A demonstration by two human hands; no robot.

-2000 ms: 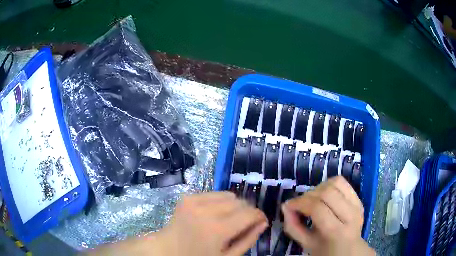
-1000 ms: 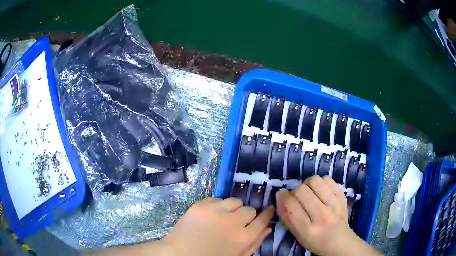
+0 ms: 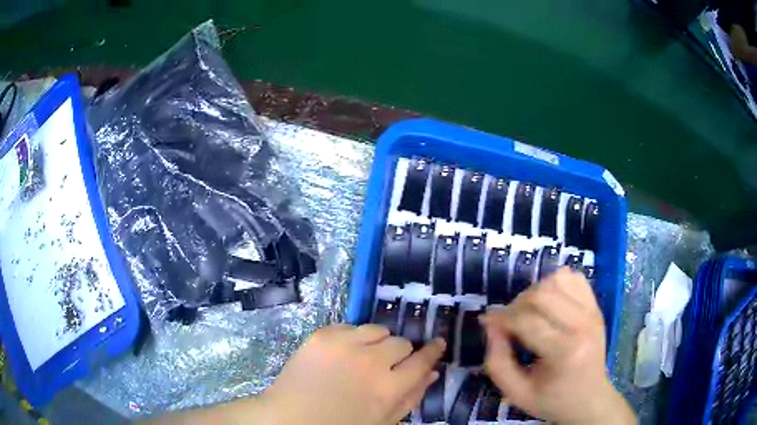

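Rows of black curved plastic parts (image 3: 445,264) stand in a blue parts tray (image 3: 613,249) with white strips between them. My left hand (image 3: 353,373) rests over the tray's lower left, its fingertips touching a black part in the third row. My right hand (image 3: 548,344) is over the lower middle of the tray, thumb and fingers pinched together just right of the left fingertips, at the top of a third-row part. Whether a tiny piece is between the fingertips is too small to tell. The hands and wrists hide some of the lower rows.
A clear bag of black parts (image 3: 191,191) lies left of the tray. Further left is a small-parts tray (image 3: 106,241) with dark specks. A small bottle (image 3: 649,353) and white tissue (image 3: 671,295) lie right, beside stacked blue trays (image 3: 693,332). A green surface (image 3: 498,66) lies beyond.
My right hand has lifted slightly and moved a little right from the left fingertips since one second ago. My left hand stays at the third row. The whole view has shifted slightly.
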